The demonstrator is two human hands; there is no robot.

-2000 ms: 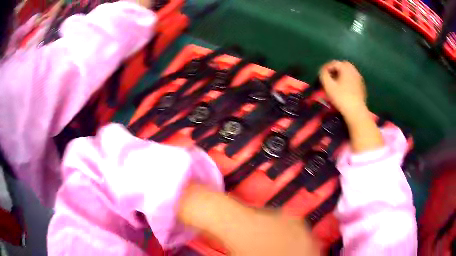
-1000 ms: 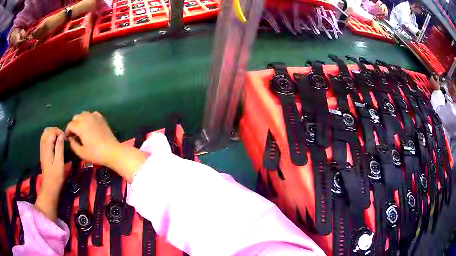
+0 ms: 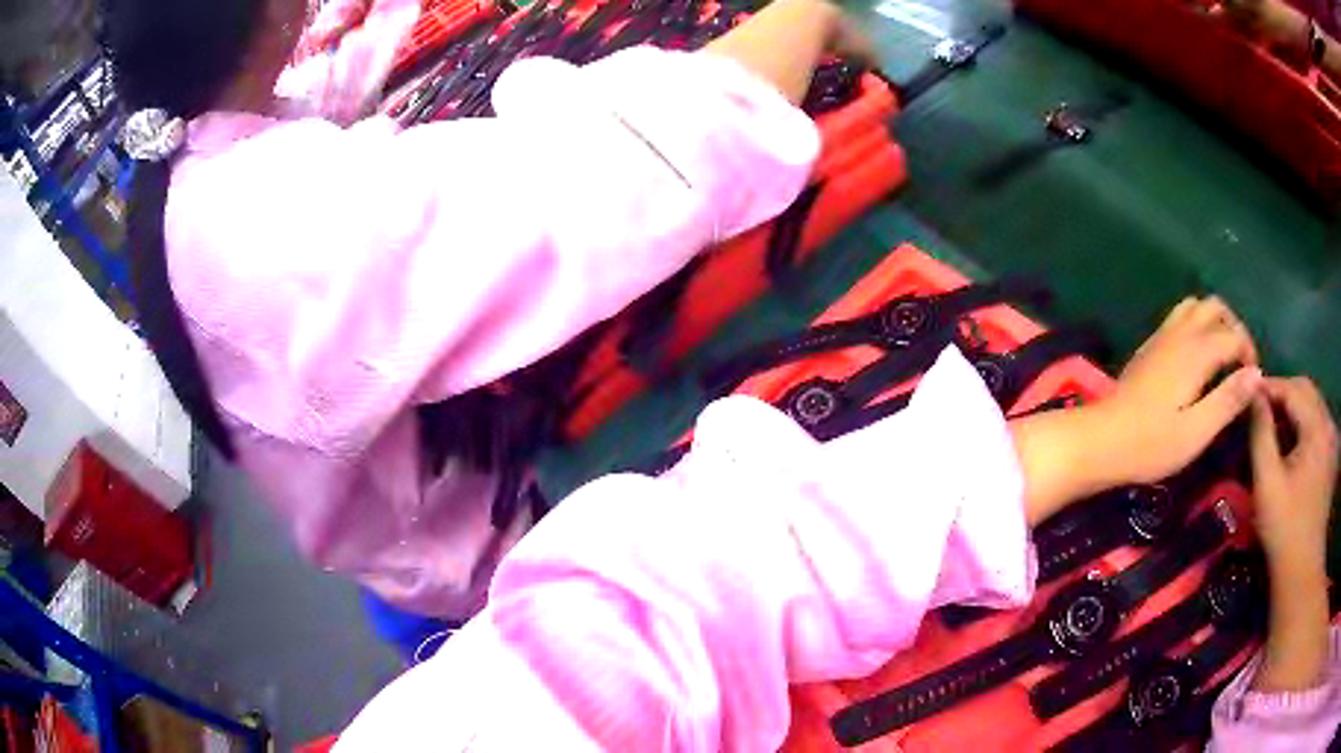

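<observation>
A red tray (image 3: 909,269) lies in front of me on the green bench. Several black smartwatches (image 3: 1081,618) lie across it with straps spread and round cases showing rings. My left hand (image 3: 1154,397) is over the tray's right part, its fingertips bent and close to my other hand. My right hand (image 3: 1294,471) is beside it near the picture's right edge, fingers bent. A dark area shows between and under the hands; I cannot tell if either holds anything. My left sleeve hides part of the tray.
A person in a pink smock (image 3: 441,250) stands close on the left, reaching over another watch-covered red tray (image 3: 860,155). Small dark items (image 3: 1066,125) lie on the green bench (image 3: 1147,191). A red tray edge (image 3: 1206,88) runs along the far side. A red box (image 3: 118,522) is at left.
The view has swung left since one second ago, so my hands now show at the right. They remain close together. Two seconds ago they were apart, my left arm low over the tray.
</observation>
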